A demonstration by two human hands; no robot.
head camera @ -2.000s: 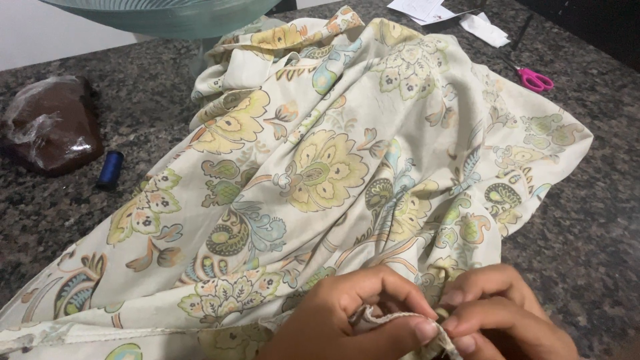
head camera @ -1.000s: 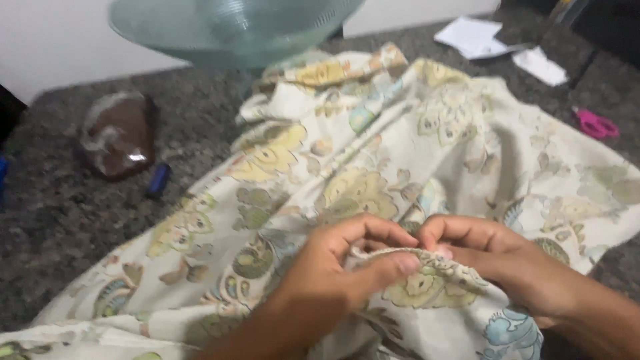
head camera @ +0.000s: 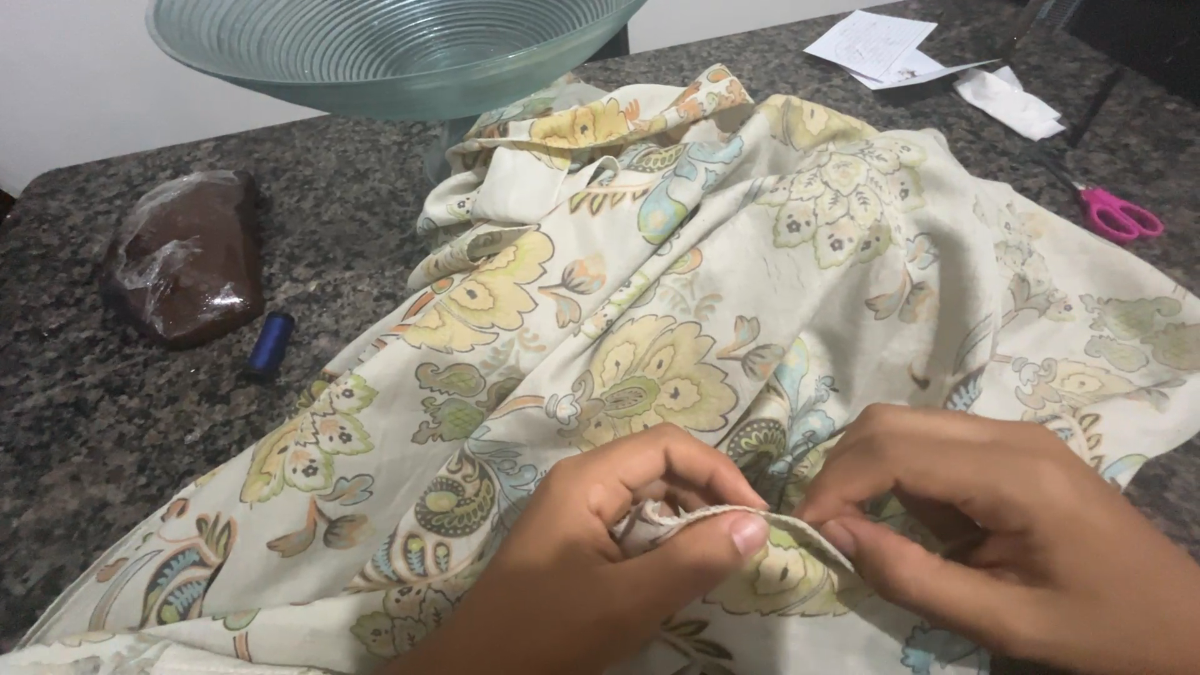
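A pale floral-print fabric [head camera: 647, 384] lies in loose folds over much of the view. Near the bottom centre, my left hand [head camera: 619, 544] pinches its stitched edge between thumb and index finger. My right hand [head camera: 984, 525] grips the same edge a short way to the right, thumb and fingertips together. The edge runs raised between the two hands. Whether a needle or pin is between my right fingertips cannot be told. A spool of blue thread [head camera: 271, 346] lies left of the fabric, and small scissors with pink handles [head camera: 1122, 215] lie at the right, beyond its edge.
A dark speckled granite counter [head camera: 66, 422] carries everything. A plastic-wrapped brown block [head camera: 192, 258] rests at the left. A ribbed glass bowl [head camera: 394, 56] stands at the back, touching or close to the fabric. Papers [head camera: 872, 45] and a crumpled white tissue [head camera: 1011, 101] lie at the back right.
Both hands have kept hold of the fabric's edge. Since a second ago they sit lower in the view, and the view itself has shifted. The edge was lifted higher then.
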